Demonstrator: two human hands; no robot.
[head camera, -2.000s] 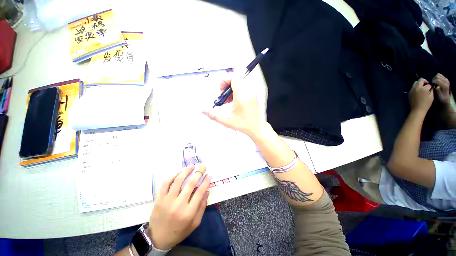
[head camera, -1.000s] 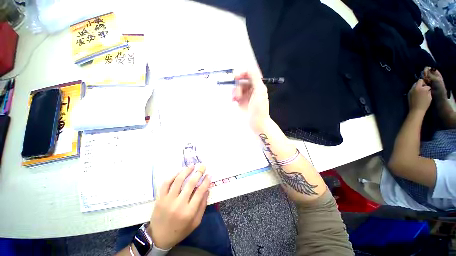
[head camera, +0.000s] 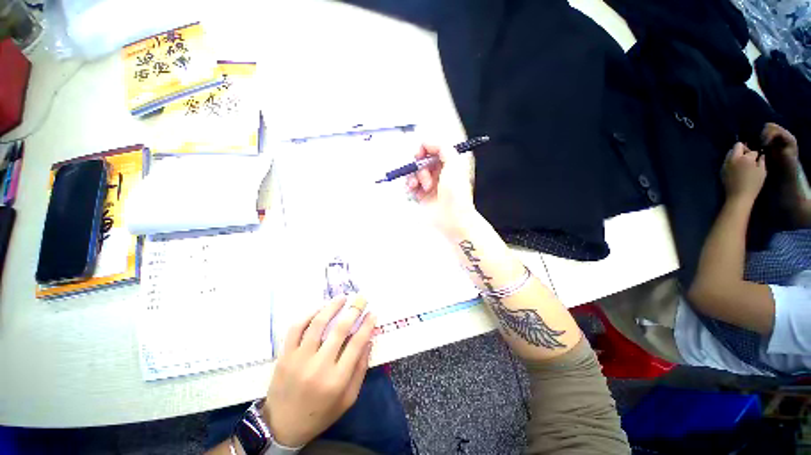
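Note:
A style sheet (head camera: 356, 213) with a small garment sketch lies in an open file folder in front of me, its glare hiding most writing. My left hand (head camera: 320, 364) rests on the sheet's lower edge, beside the sketch, fingers slightly apart, holding nothing. My right hand (head camera: 447, 188) is over the sheet's right part and holds a black pen (head camera: 405, 171), its tip pointing left above the page. Whether the tip touches the paper cannot be told. A ruled record pad (head camera: 209, 302) with handwriting lies left of the folder, its cover folded back.
A black phone (head camera: 73, 220) lies on a yellow book (head camera: 133, 191) at left. Yellow delivery note books (head camera: 169, 67) lie at the back left. A dark coat (head camera: 542, 115) covers the table's right side. Another person's hands (head camera: 751, 169) hold dark cloth at far right.
My right hand has turned from a flatter pose near the sheet's middle, and the pen now slants down to the left after swinging nearly level. My left hand has stayed in place.

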